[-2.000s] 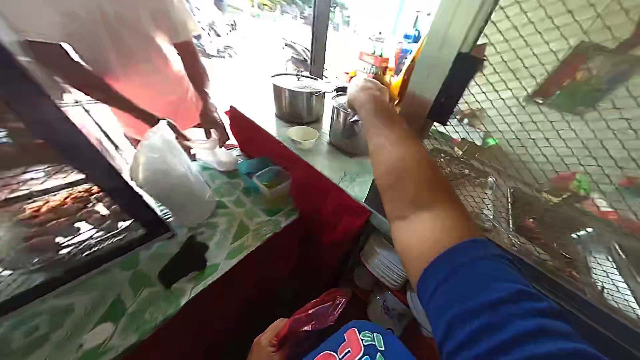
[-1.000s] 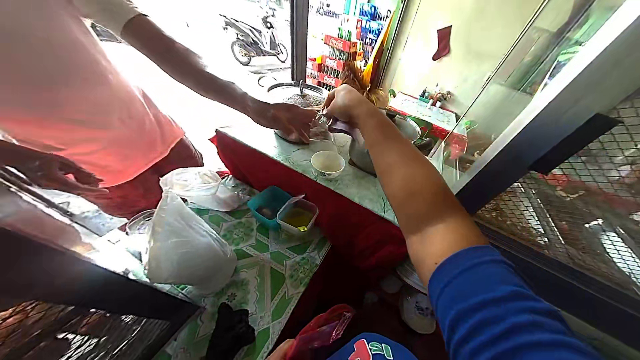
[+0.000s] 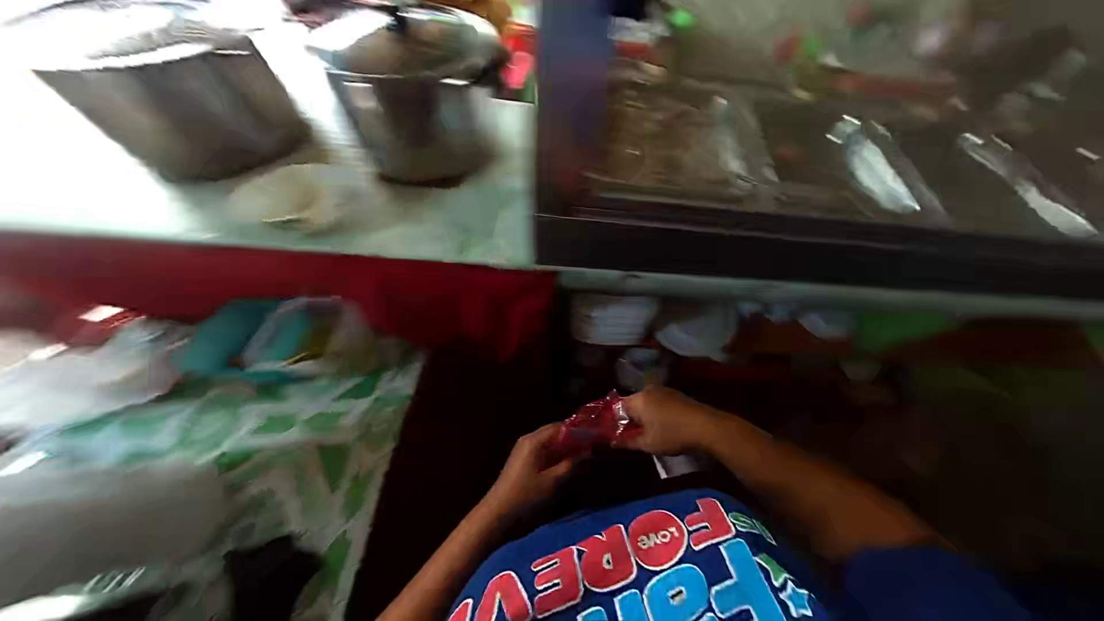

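Both of my hands meet in front of my blue shirt, low in the head view. My left hand (image 3: pixel 533 466) grips one side of a shiny red plastic bag (image 3: pixel 591 424). The fingers of my right hand (image 3: pixel 666 421) are closed on the bag's other side. What the bag holds cannot be made out. Up on the counter stand a lidded metal pot (image 3: pixel 423 112) and a wider metal pot (image 3: pixel 177 103), with a pale bowl (image 3: pixel 289 198) by them. The view is blurred.
A red cloth (image 3: pixel 466 302) hangs from the counter edge. On the green patterned table (image 3: pixel 293 431) at left are a teal container (image 3: pixel 226 336), pale plastic bags (image 3: pixel 95 371) and a black cloth (image 3: pixel 272 573). Stacked white bowls (image 3: pixel 617 319) sit under the display case (image 3: pixel 776 241).
My right hand has come back from the pots and now holds the red bag with my left. The other person's hand, near mine a second ago, is out of view. The view has swung down and right.
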